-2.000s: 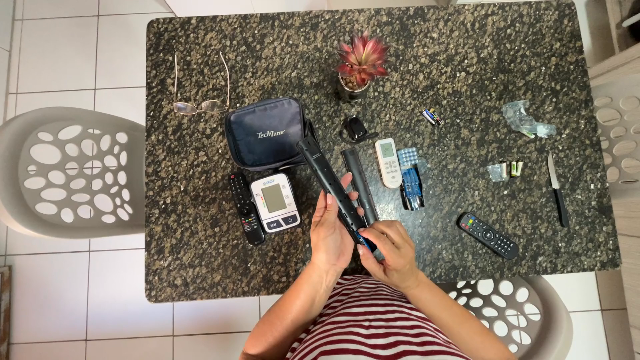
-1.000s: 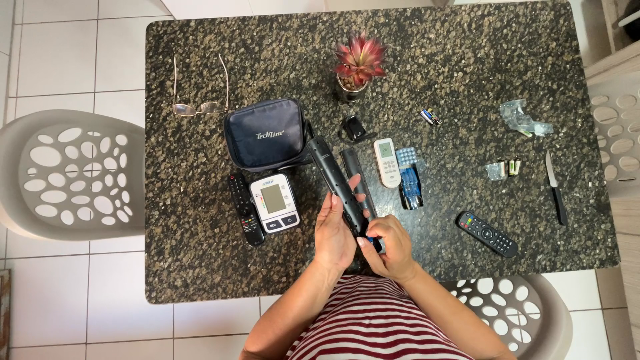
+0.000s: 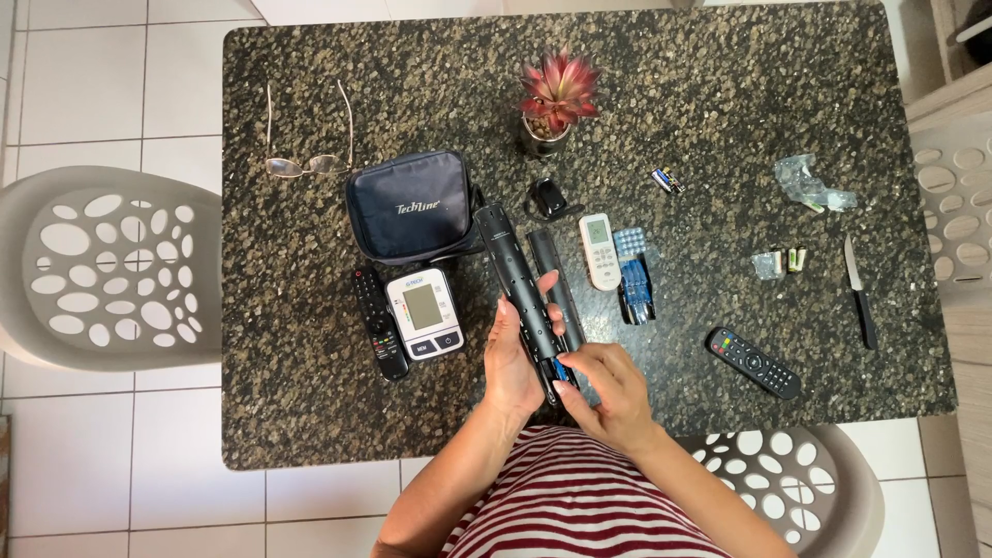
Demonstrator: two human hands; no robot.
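My left hand [image 3: 511,360] grips a long black cylindrical device [image 3: 518,287] with small holes along its side, tilted with its upper end to the left. At the device's lower end, a blue item [image 3: 559,370] shows in an opening; whether it is a battery I cannot tell. The thumb and fingers of my right hand [image 3: 608,395] are at that opening. A second long black piece [image 3: 552,271] lies behind the device, just right of it, partly hidden by my fingers. To the right are a white air-conditioner remote [image 3: 599,252] and a blue pack [image 3: 637,287].
Left of my hands are a blood pressure monitor [image 3: 425,314], a black remote [image 3: 377,325] and a zipped case [image 3: 411,208]. Eyeglasses [image 3: 308,164] and a potted succulent [image 3: 559,93] stand farther back. Rightward lie batteries [image 3: 668,180], another remote [image 3: 752,363], plastic wrapping [image 3: 812,182] and a knife [image 3: 859,291].
The black device has turned slightly in my left hand, and its perforated side now faces up more. My right fingers remain at its lower end. The things on the table have not moved.
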